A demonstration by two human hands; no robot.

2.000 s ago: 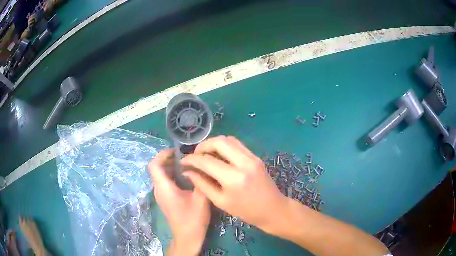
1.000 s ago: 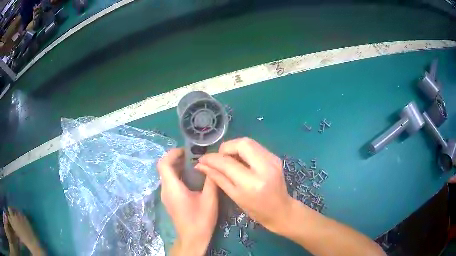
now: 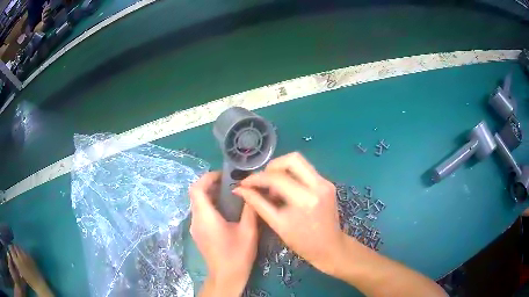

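Observation:
A grey hair dryer housing [image 3: 235, 125] stands with its drum head up, its spoked grille facing me. My left hand [image 3: 225, 232] is wrapped around its handle. My right hand [image 3: 299, 212] has thumb and forefinger pinched at the dark slots on the handle just below the head. Whether a small clip is between those fingertips is hidden. A pile of small grey clips [image 3: 362, 214] lies behind and right of my right hand, with more below the hands.
A crumpled clear plastic bag [image 3: 124, 197] lies left. Several grey housings [image 3: 458, 159] lie at the right. A whitish strip [image 3: 371, 72] borders the dark green conveyor [image 3: 290, 35]. Another person's hands [image 3: 26, 270] are at lower left. A dark box is at lower right.
The housing and both hands have shifted slightly right in view. My right fingertips stay at the handle slots. The single housing on the conveyor at the left has left the view.

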